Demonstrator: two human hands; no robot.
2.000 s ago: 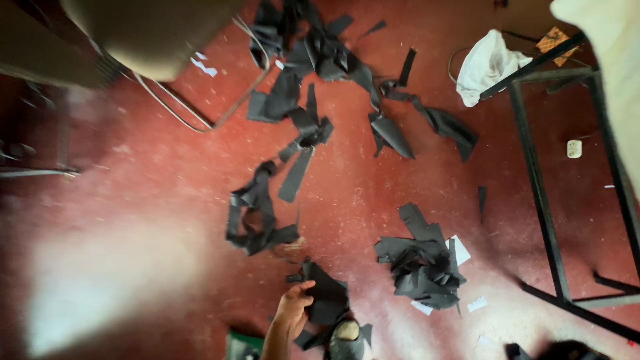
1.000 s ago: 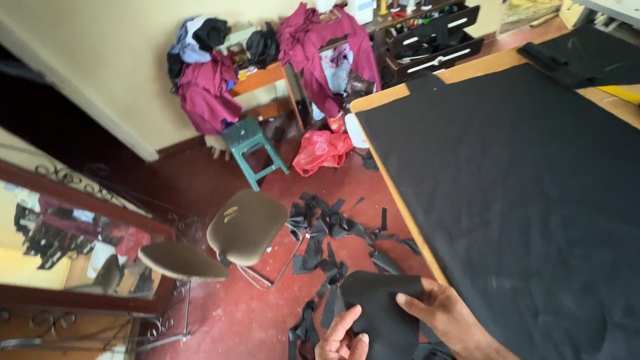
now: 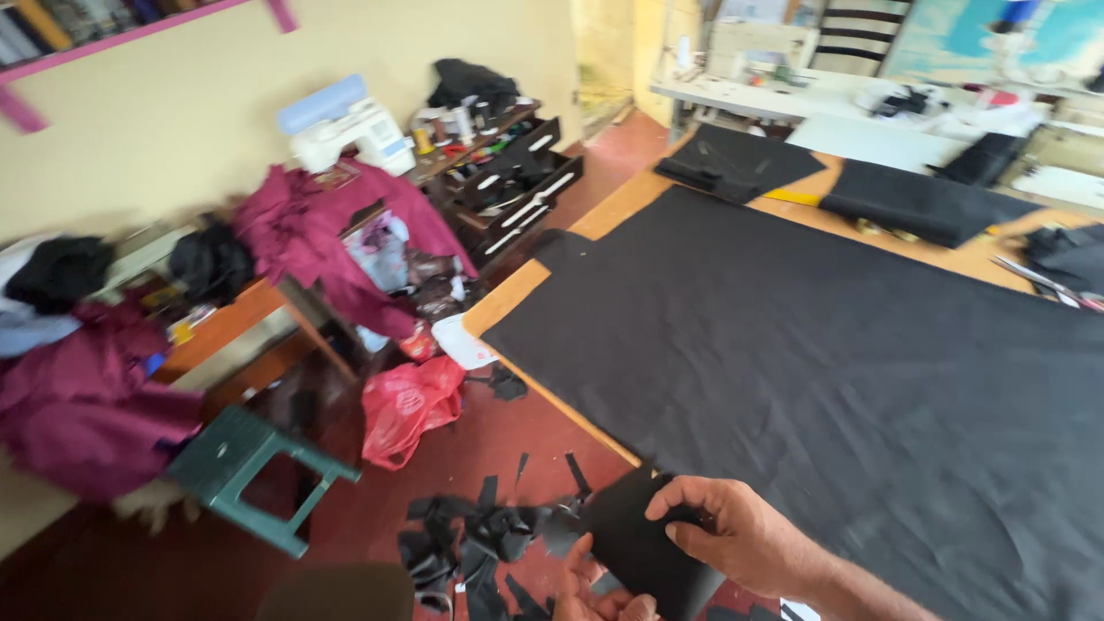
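A small piece of black fabric (image 3: pixel 642 543) is held between my two hands, in front of the near left edge of the table. My right hand (image 3: pixel 733 535) pinches its upper right part between thumb and fingers. Lower down, my left hand (image 3: pixel 599 586) grips its bottom left edge, partly cut off by the frame. Beside them a large sheet of black fabric (image 3: pixel 776 362) lies spread over the wooden table (image 3: pixel 509 297). Black fabric scraps (image 3: pixel 483 535) lie in a heap on the red floor below.
Scissors (image 3: pixel 1048 280) and folded black cloth (image 3: pixel 931 198) lie at the table's far side. To the left are a green plastic stool (image 3: pixel 259 470), a red plastic bag (image 3: pixel 412 405), maroon cloth (image 3: pixel 345 250), a white sewing machine (image 3: pixel 349 129) and open drawers (image 3: pixel 526 198). A chair's rounded top (image 3: pixel 336 593) is at the bottom.
Two seconds ago one hand reached down to black scraps on the floor. A second ago both hands held a black piece up beside the table. The view has swung up and right.
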